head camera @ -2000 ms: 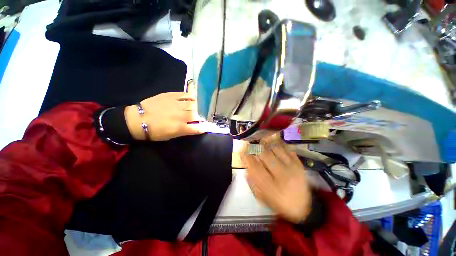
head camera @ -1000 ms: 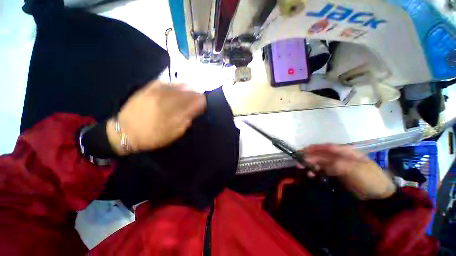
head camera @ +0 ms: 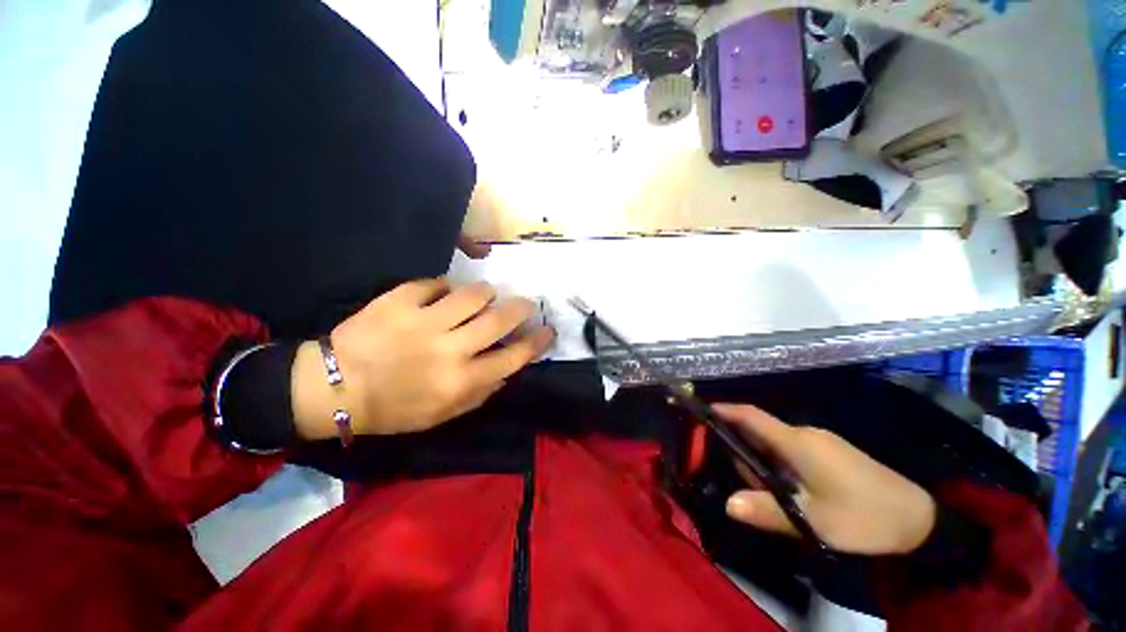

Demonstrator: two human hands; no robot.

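Observation:
A large black garment panel lies on the table at the left and runs down under my left arm towards my lap. My left hand lies on the black cloth near the table's front edge, fingers pointing right; whether it grips the cloth is hidden. My right hand holds the scissors by the handle end, over the lap at the right. The long dark blades point up and left towards the left fingertips. Their tips are beside the cloth edge; I cannot tell whether they touch it.
The machine's presser area is at the top under a bright light. A phone with a purple screen lies under the machine arm, with fabric scraps beside it. A ruler strip runs along the front edge. A blue basket is at the right.
The view has shifted down, away from the machine head. The black cloth's near part is lower, off the needle area. My left hand has moved down with it, and the scissors are nearer to it.

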